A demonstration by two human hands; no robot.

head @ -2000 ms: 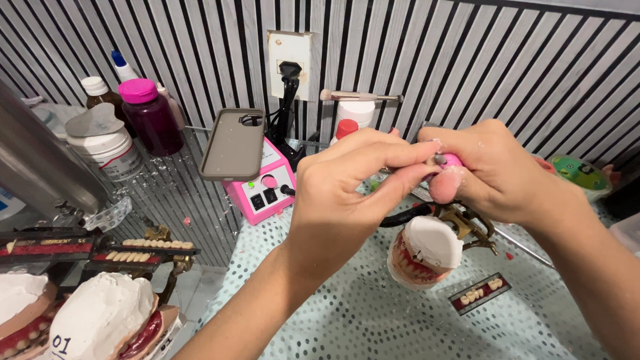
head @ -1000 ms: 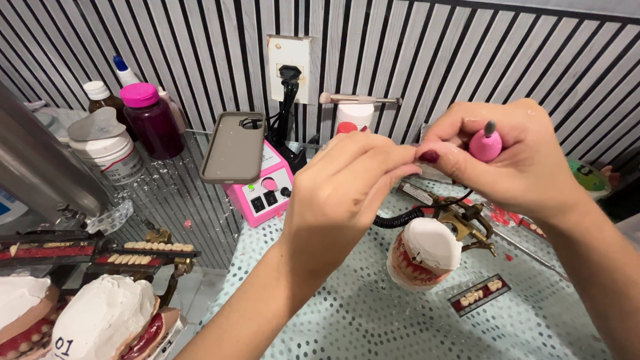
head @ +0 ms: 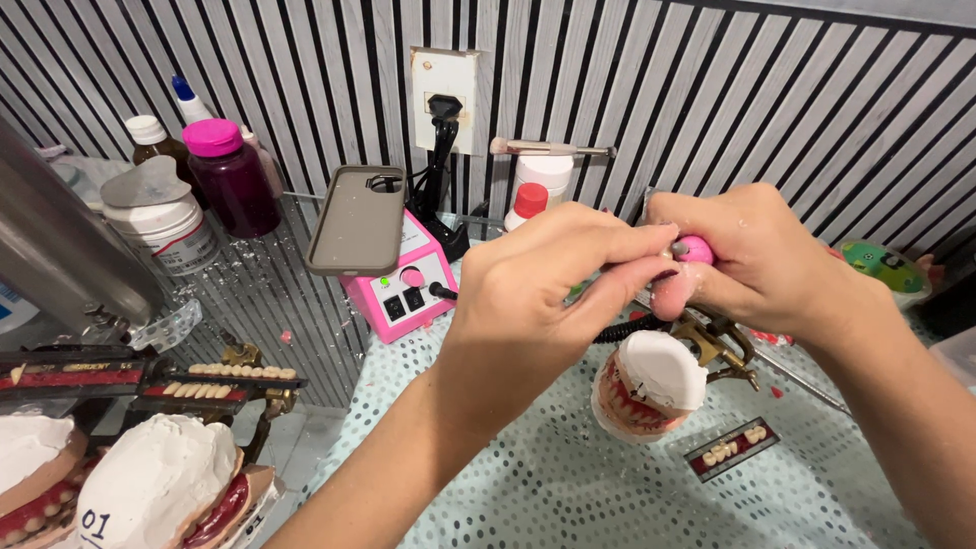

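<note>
My right hand (head: 747, 259) grips a pink rotary handpiece (head: 695, 250) whose grey grinding bit points toward my left hand (head: 541, 297). Between the left thumb and forefinger a small pale piece, apparently an artificial tooth, touches or nearly touches the bit; the fingers mostly hide it. Below the hands stands a plaster dental model (head: 662, 370) with red wax and teeth, beside a brass articulator (head: 717, 343). A short strip of artificial teeth (head: 732, 448) lies on the dotted cloth. The pink control unit (head: 396, 286) shows a green light, and a grey phone case (head: 360, 221) rests on it.
Plaster models (head: 156, 480) and tooth strips (head: 229, 381) stand at lower left. Behind are a purple jar (head: 232, 179), a white tub (head: 164, 225) and a red-capped bottle (head: 530, 204). A brush (head: 553, 148) lies across a white-lidded container. A green dish (head: 884, 267) sits at right.
One second ago the handpiece's bit pointed upward, away from the left fingers; now it is turned toward them, much as two seconds ago. The model and tooth strip have stayed put.
</note>
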